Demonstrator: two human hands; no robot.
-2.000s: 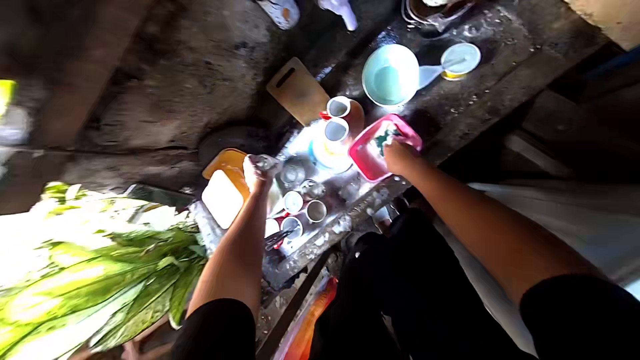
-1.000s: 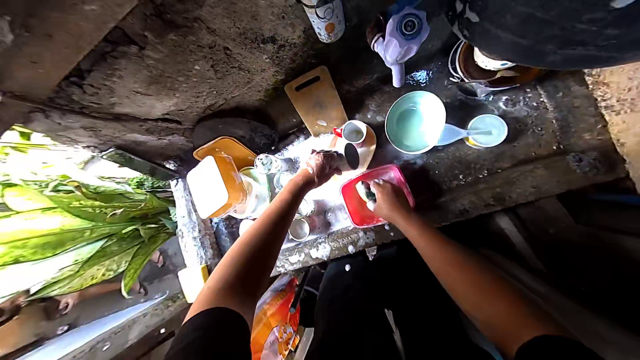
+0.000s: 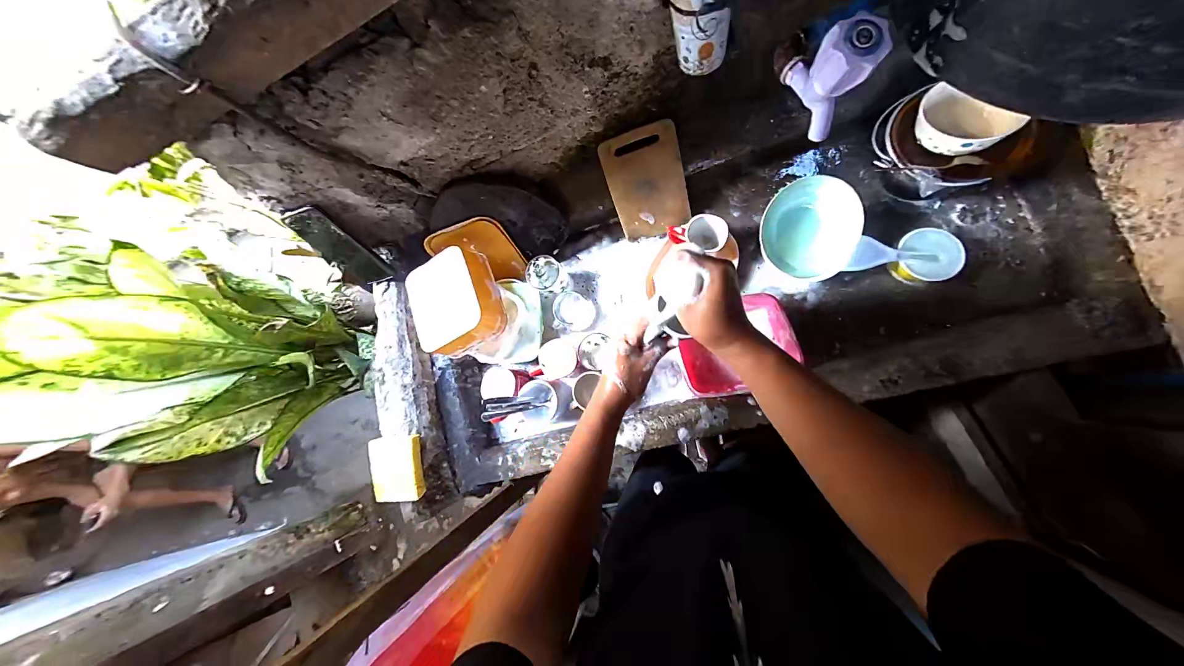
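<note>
A pale cup [image 3: 673, 285], blurred and partly covered, is in my right hand [image 3: 717, 301], whose fingers wrap round its side. Just below it and to the left, my left hand [image 3: 634, 363] reaches the cup's lower end with bent fingers; its grip is unclear. Behind them a white mug with a red handle [image 3: 708, 233] stands on a round orange-rimmed plate. The pink-red plastic basin [image 3: 782, 333] lies partly under my right wrist. Glasses [image 3: 574, 311], a mug holding cutlery [image 3: 546, 400] and other cups crowd the wet counter left of my hands.
An orange container [image 3: 486, 301] stands at left, near a yellow block [image 3: 396, 469]. A wooden cutting board [image 3: 646, 180] leans behind. Rightward are a pale green bowl [image 3: 812, 228], a dipper [image 3: 874, 254], a small tub [image 3: 932, 255] and stacked dishes [image 3: 967, 120]. A dark round vessel [image 3: 1045, 55] overhangs top right.
My right hand has left the pink-red basin and come to the cup that my left hand held a second ago. My left hand has shifted down toward the counter's front edge.
</note>
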